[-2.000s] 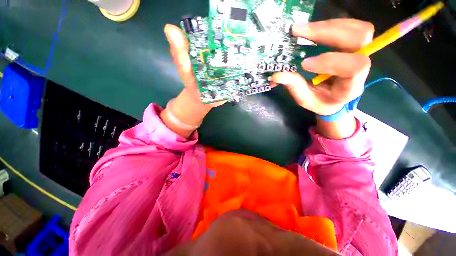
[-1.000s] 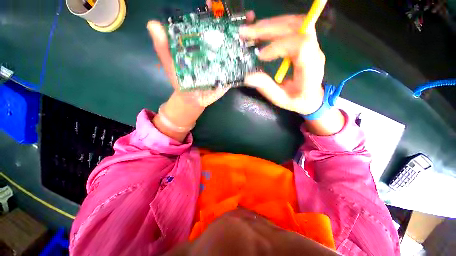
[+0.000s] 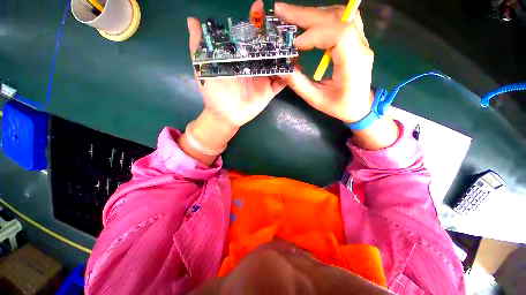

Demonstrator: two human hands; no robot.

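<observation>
Two stacked green circuit boards [image 3: 245, 52] are held above the bench and seen edge-on as two parallel layers. An orange-red part [image 3: 258, 21] stands at their far edge. My left hand [image 3: 230, 95] supports the boards from below and at the left side. My right hand [image 3: 337, 69] holds their right side with thumb and fingers. A yellow pencil-like stick [image 3: 324, 64] passes between the right hand's fingers, slanting up past the top edge. A blue wrist strap [image 3: 369, 118] is on the right wrist. The boards' undersides are hidden.
A pen cup [image 3: 109, 17] stands at the far left on the green mat [image 3: 127, 80]. A black tray [image 3: 86, 173] and blue stool [image 3: 24, 135] are at the left. White paper [image 3: 441, 152], a calculator [image 3: 478, 191] and a blue coiled cord [image 3: 502, 92] are at the right.
The boards have turned from showing a broad face to showing their near edges, and have moved left from two seconds ago. Both hands moved with them; the yellow stick now stands steeper.
</observation>
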